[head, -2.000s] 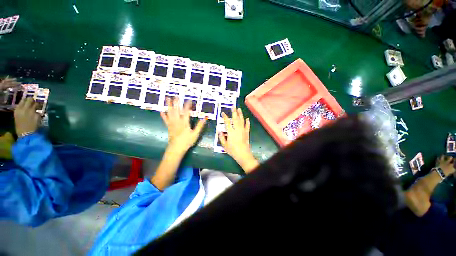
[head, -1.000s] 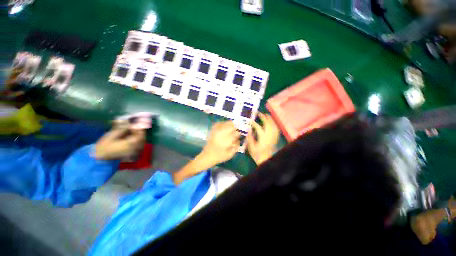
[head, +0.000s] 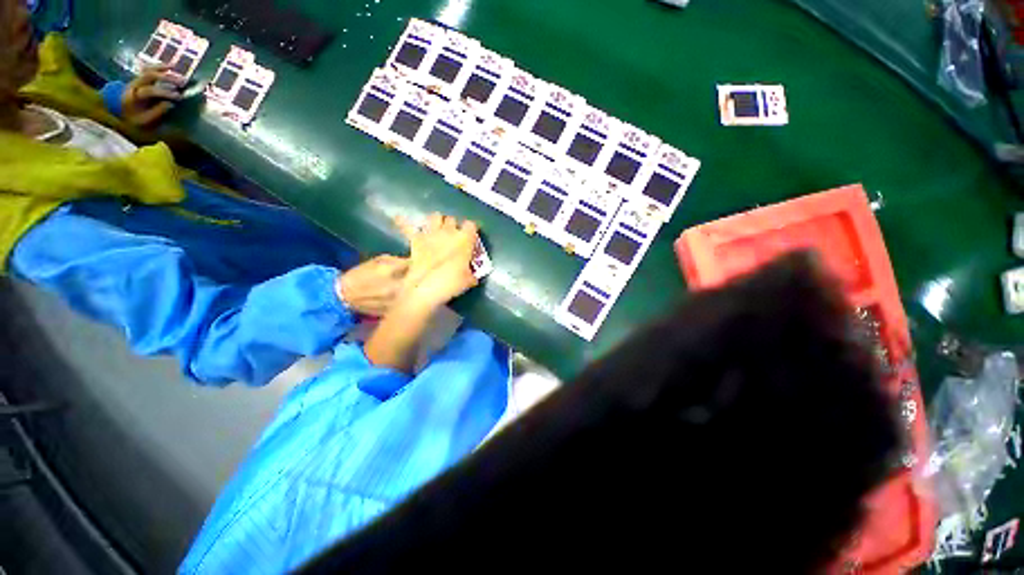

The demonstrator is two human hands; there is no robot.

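Observation:
My left hand (head: 441, 261) is at the front edge of the green bench, fingers curled, around a small screen board (head: 481, 261) that is mostly hidden by the hand. Another person's hand (head: 373, 285) is right beside my left wrist. Flat white-pink screen boards with dark windows (head: 513, 108) lie edge to edge in two long rows, with a further board (head: 587, 303) at the right end, nearer me. My right hand is not visible; a large dark blurred shape covers the lower right.
A salmon-red parts tray (head: 775, 213) is at the right, partly hidden. A crumpled clear bag (head: 975, 416) lies beyond it. A single board (head: 752, 105) lies behind the rows. The left neighbor, in blue sleeves, has boards (head: 239, 85) and a dark mat (head: 264, 25).
My left hand has moved left, away from the row end, to the neighbor's hand. My right hand has gone out of sight. The view has turned, and more of the left neighbor shows.

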